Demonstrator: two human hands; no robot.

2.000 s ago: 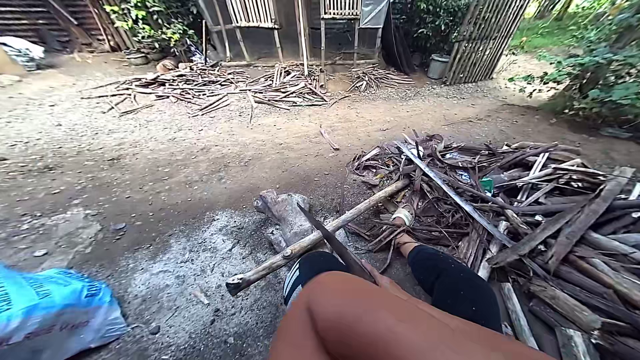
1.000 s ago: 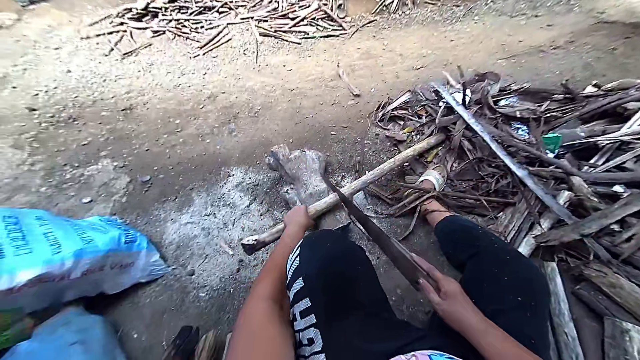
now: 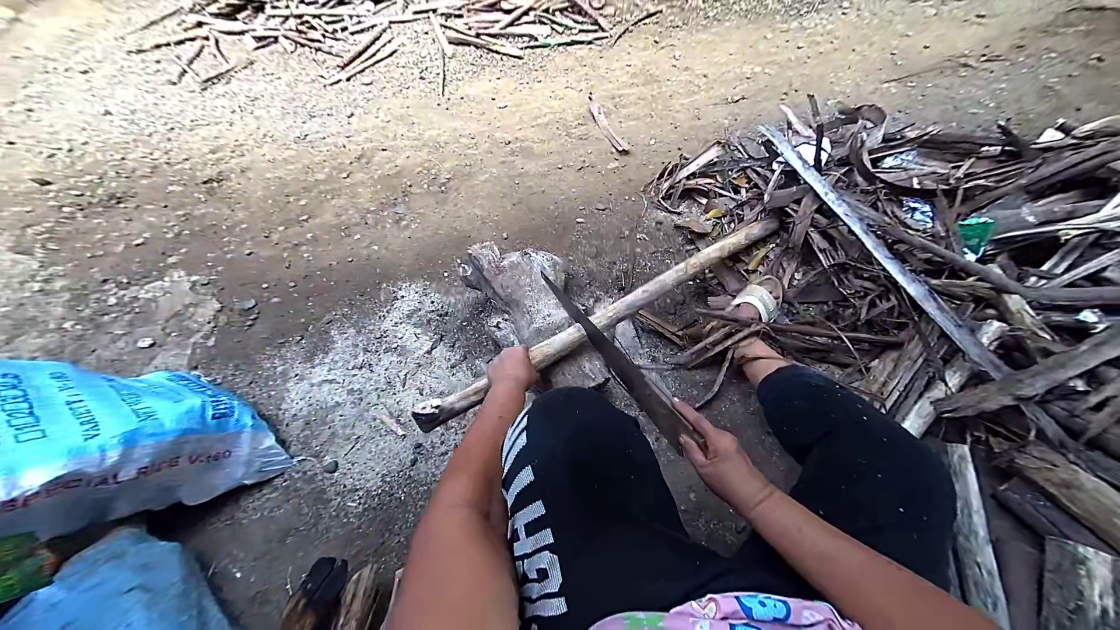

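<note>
A long pale wooden pole [image 3: 665,278] slants across a grey log block [image 3: 535,293] on the ground, its far end reaching the woodpile. My left hand [image 3: 513,367] grips the pole near its lower left end, beside my knee. In my right hand [image 3: 719,459] is the rear end of a handsaw [image 3: 623,369]; how the fingers wrap its handle is partly hidden. The dark blade lies across the pole, its narrow tip pointing up and left over the block. Pale sawdust [image 3: 367,376] covers the ground left of the block.
A heap of split wood and bark [image 3: 875,262] lies at the right, close around my sandalled foot [image 3: 754,302], with a long thin board [image 3: 884,254] over it. A blue and white woven sack [image 3: 131,437] lies at the left. More sticks [image 3: 367,31] are scattered at the far edge.
The view has tilted down. My left hand, not visible on the pole two seconds ago, holds it in both later frames. The saw stays across the pole, held by my right hand.
</note>
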